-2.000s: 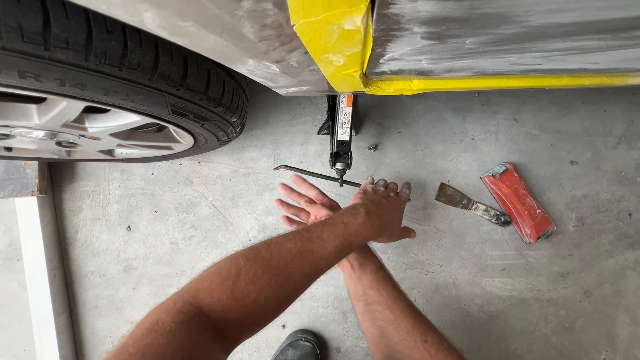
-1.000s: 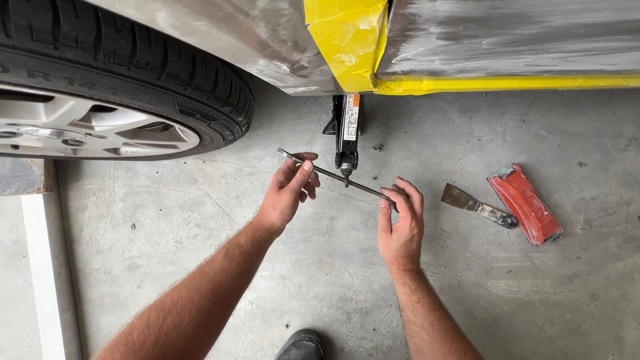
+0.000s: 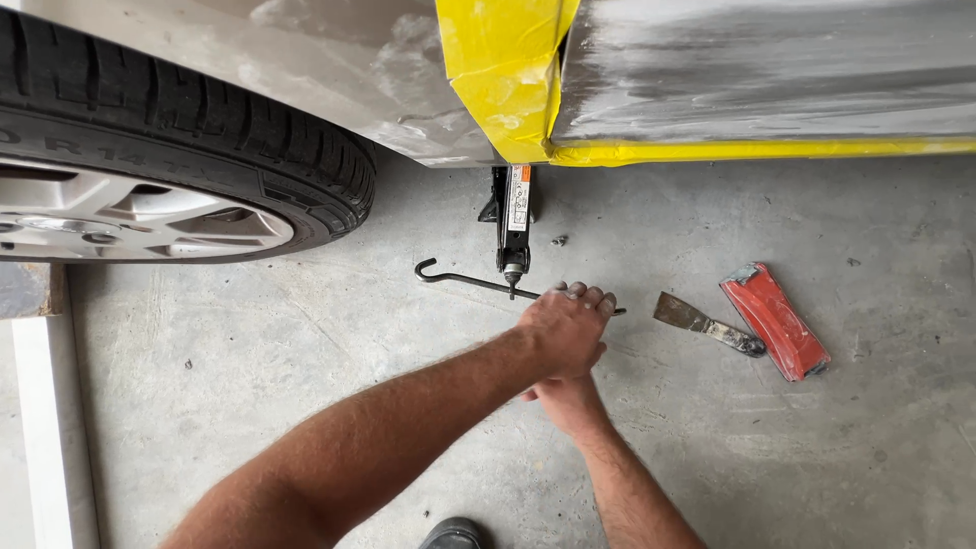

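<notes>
A black scissor jack (image 3: 515,221) reaches out from under the car's sill, and a bent metal crank rod (image 3: 473,282) with a hooked left end passes through the eye at its near end. My left hand (image 3: 570,324), its arm crossing over from the left, is closed around the rod's right part, with the rod's tip showing past the fingers. Below it is my right hand (image 3: 568,400), mostly covered by the left hand and wrist; its fingers are largely hidden, so what it grips cannot be seen.
A car tyre (image 3: 305,160) stands at upper left, beside a body panel edged with yellow masking tape (image 3: 507,91). On the concrete floor at right lie a putty knife (image 3: 705,324) and a red sanding block (image 3: 778,324). A shoe (image 3: 455,534) shows at the bottom edge.
A second ago my hands were apart, one at each end of the rod. My left hand has since moved right across to the rod's right end, and the arms now cross.
</notes>
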